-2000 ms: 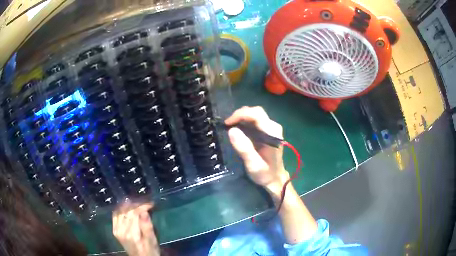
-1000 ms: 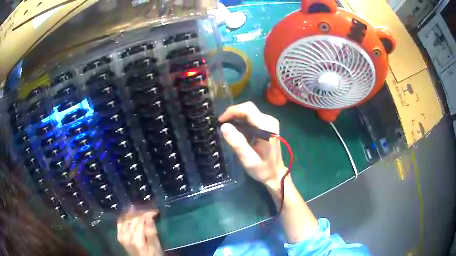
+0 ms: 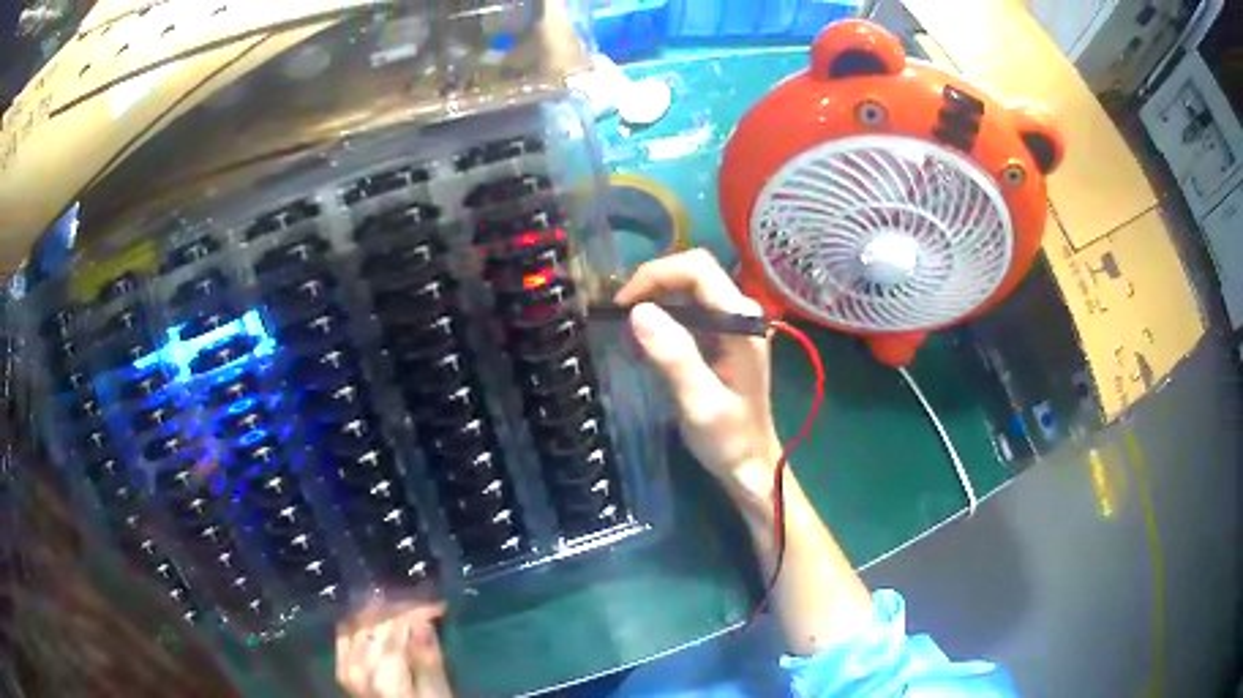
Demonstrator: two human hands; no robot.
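A clear blister tray (image 3: 586, 543) holds columns of small black electronic units (image 3: 457, 396) with silver contacts. My right hand (image 3: 702, 361) grips a black test probe (image 3: 716, 322) with a red and black lead (image 3: 807, 357) at its rear. The probe's tip points left at the rightmost column; whether it touches a unit cannot be told. A red glow (image 3: 540, 280) shows on units in that column, above the tip. A blue glow (image 3: 218, 344) lies over the upper left. My left hand (image 3: 393, 652) is at the tray's near edge, partly cut off; its fingertips look bent against the rim.
An orange bear-shaped fan (image 3: 886, 205) stands right of the tray, its white cord (image 3: 943, 434) running down the green bench. A yellow tape roll (image 3: 668, 218) and a small round white item (image 3: 645, 101) lie between them. Cardboard (image 3: 1131, 307) is at right. A blue bin (image 3: 723, 19) is behind.
The scene sits lower in view. The red glow replaces a faint green and red one and now shows lower in the rightmost column. My right hand and probe are nearer the red glow.
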